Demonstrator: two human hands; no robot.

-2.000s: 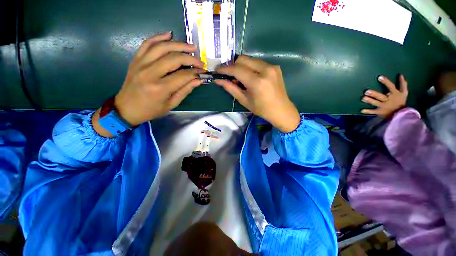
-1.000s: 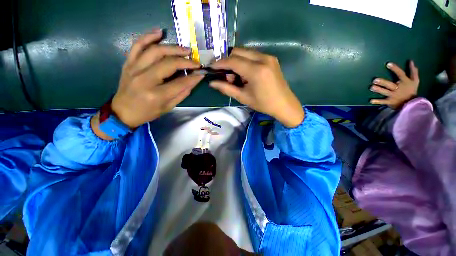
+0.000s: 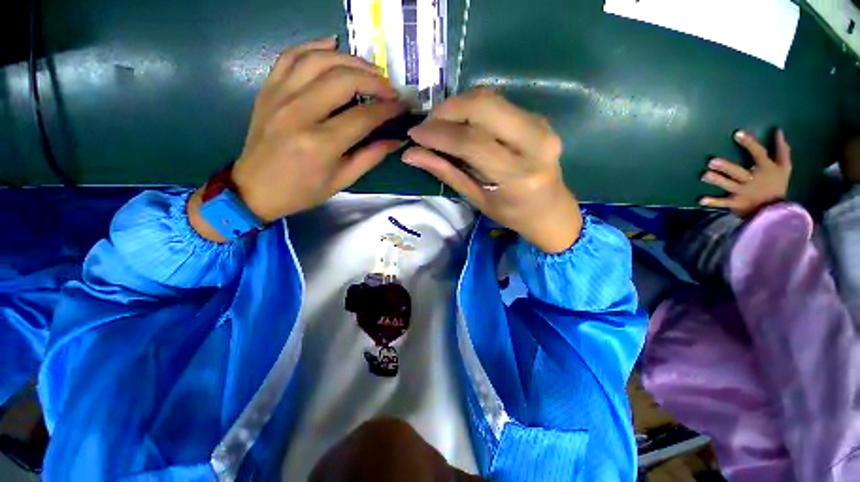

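Note:
The open phone [image 3: 412, 47] lies on the green mat at the top centre, its far end cut off by the frame. It has a yellow strip, a dark strip and bright white edges. My left hand [image 3: 316, 136] and my right hand [image 3: 500, 155] meet just at its near end. A small dark edge of the black bottom module [image 3: 408, 141] shows between their fingertips. The fingers hide most of it, and I cannot tell whether it touches the phone.
A white card [image 3: 717, 25] lies at the upper right, cut off by the top edge. Another person's hand [image 3: 754, 179] rests at the bench's near edge on the right, below it a purple sleeve [image 3: 783, 282]. A dark cable [image 3: 38, 104] runs down the left side.
The black module showed more clearly between both hands earlier and is now mostly hidden. My right hand has turned and shifted slightly right. The red specks on the card have left the view.

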